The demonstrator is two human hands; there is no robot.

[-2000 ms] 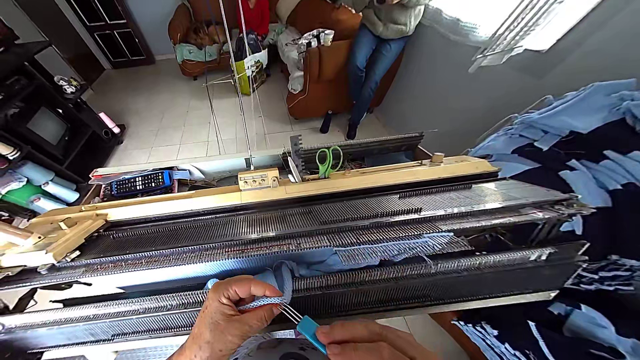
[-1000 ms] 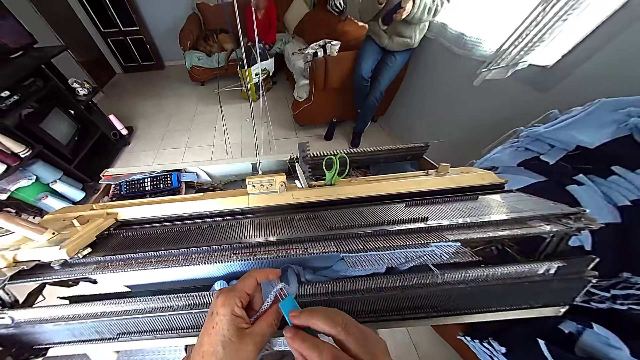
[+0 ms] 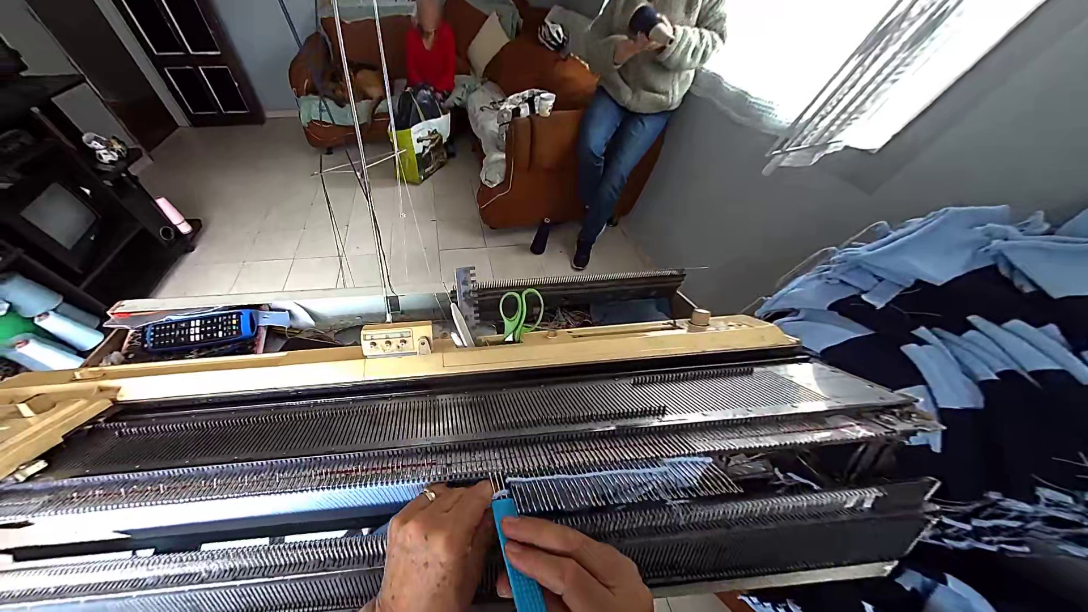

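Observation:
My right hand (image 3: 574,565) grips the blue handle of a transfer tool (image 3: 517,552), its prongs reaching the needles of the knitting machine's bed (image 3: 442,455). Close beside the tool is my left hand (image 3: 438,544), with a ring on one finger and its fingertips at the same needles; whether it pinches the fabric cannot be told. Light blue knitted fabric (image 3: 629,476) hangs on the needles to the right of my hands. A second needle bed (image 3: 765,523) lies nearer to me, partly covered by my hands.
Green scissors (image 3: 520,314), a remote control (image 3: 200,330) and a toothed comb (image 3: 578,285) lie behind the machine. Yarn strands run upward at centre. Light blue and dark knitted pieces (image 3: 960,340) are heaped at right. One person stands by a brown armchair (image 3: 544,170); another sits farther back.
Both hands and the blue tool have moved up to the rear bed's needles; before, they held a light blue knitted edge over the nearer bed.

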